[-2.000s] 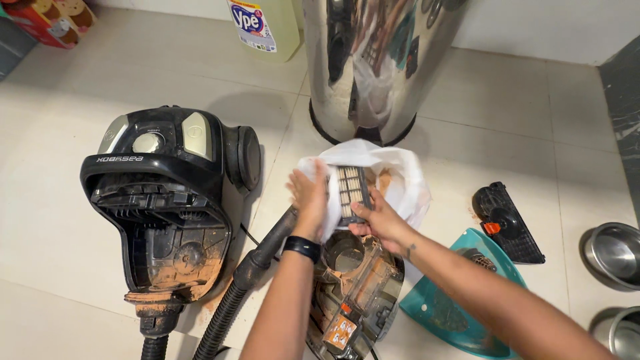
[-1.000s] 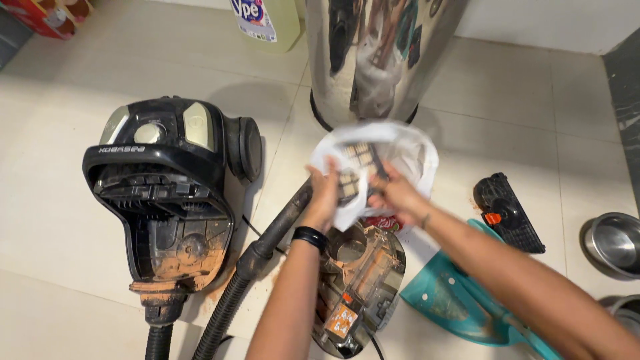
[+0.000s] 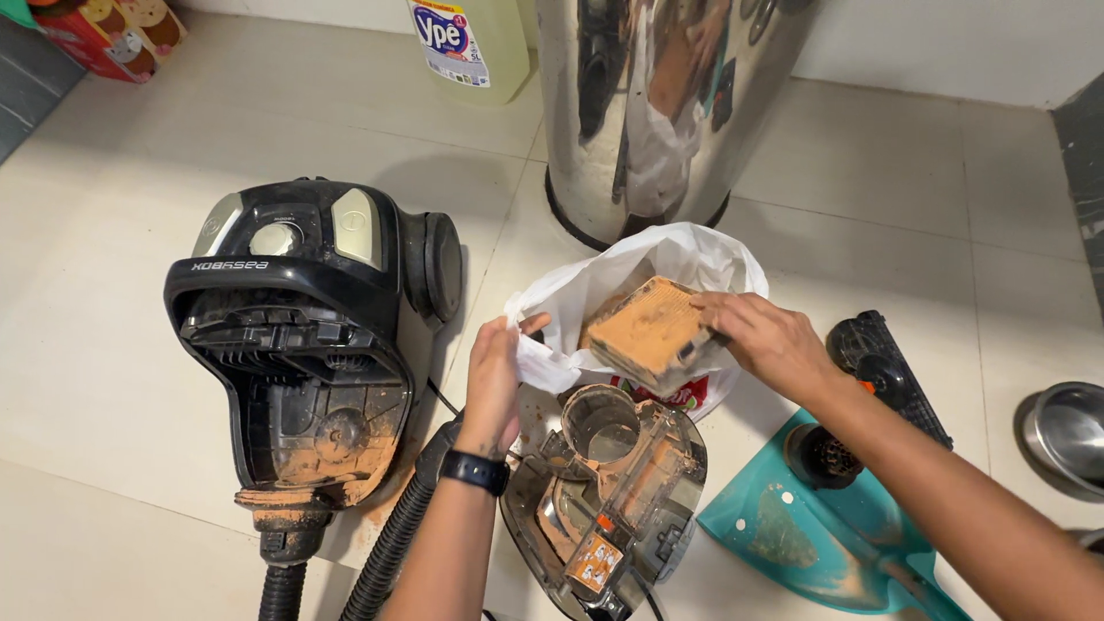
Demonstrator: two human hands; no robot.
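My left hand [image 3: 496, 379], with a black band on the wrist, grips the left rim of a white plastic bag [image 3: 569, 302]. My right hand [image 3: 763, 341] holds a pleated vacuum filter [image 3: 651, 332] by its right edge, over the bag's opening. Orange-brown dust cakes the filter's upward face. Just below the bag lies the vacuum's transparent dust container [image 3: 604, 431], dusty inside. The black canister vacuum cleaner [image 3: 302, 233] stands at the left with its front cavity exposed and dusty, its hose [image 3: 388, 535] near my left forearm.
A shiny metal bin [image 3: 647, 103] stands behind the bag, beside a liquid-filled plastic jug [image 3: 474, 52]. At the right are a teal dustpan [image 3: 828, 526] bearing a dark round part [image 3: 819, 457], a black vacuum cover [image 3: 888, 371] and a metal bowl [image 3: 1069, 435]. Colourful packaging [image 3: 112, 39] lies far left.
The filter showed its pale grid side before and now shows its dust-covered face. My hands have moved apart; the left is now at the bag's rim and the bag's mouth is spread wider.
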